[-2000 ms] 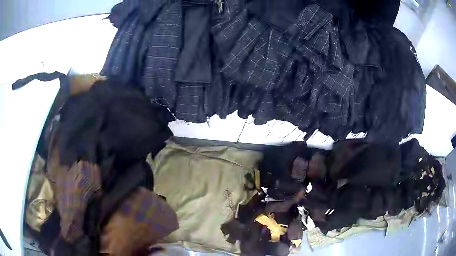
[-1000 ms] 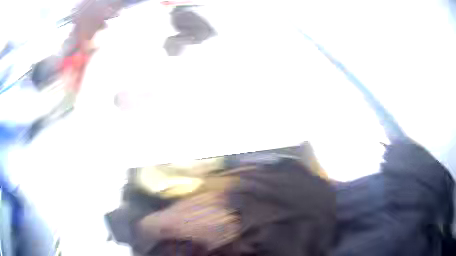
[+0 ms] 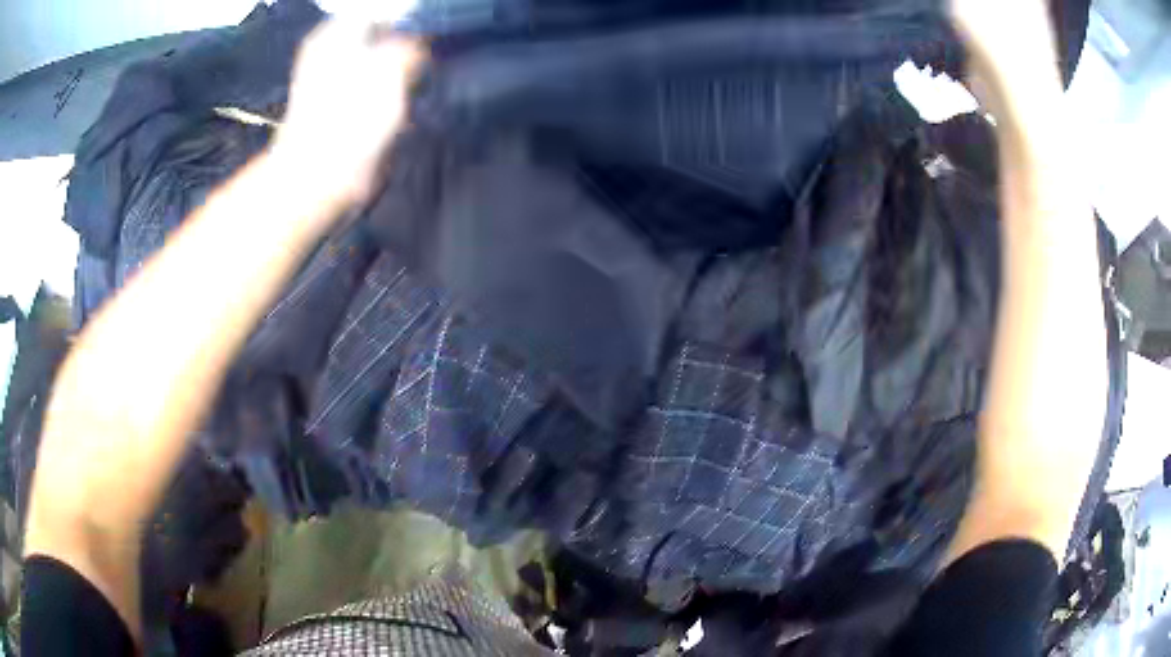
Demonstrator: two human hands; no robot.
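Observation:
A large heap of navy checked garment pieces (image 3: 719, 449) fills the middle of the view, with plain dark cloth among them. Both bare forearms reach forward over it. My left hand (image 3: 360, 96) is blurred and overexposed at the top left, at the near edge of a dark navy cloth (image 3: 668, 77) that spans the top. My right hand (image 3: 995, 26) is at the top right, partly cut off by the picture's edge, at the other end of that cloth. The fingers of both hands cannot be made out.
A khaki cloth (image 3: 347, 571) lies below the heap, near the wearer's small-check apron (image 3: 411, 622). Dark scraps lie along the bottom. Parts of the white table (image 3: 39, 212) show at the left. A brown-grey object (image 3: 1147, 282) stands at the right edge.
Both arms have come into view over the navy heap, which now fills the view from closer. A dark cloth spans between the hands. The view has swung away from the black and brown pile.

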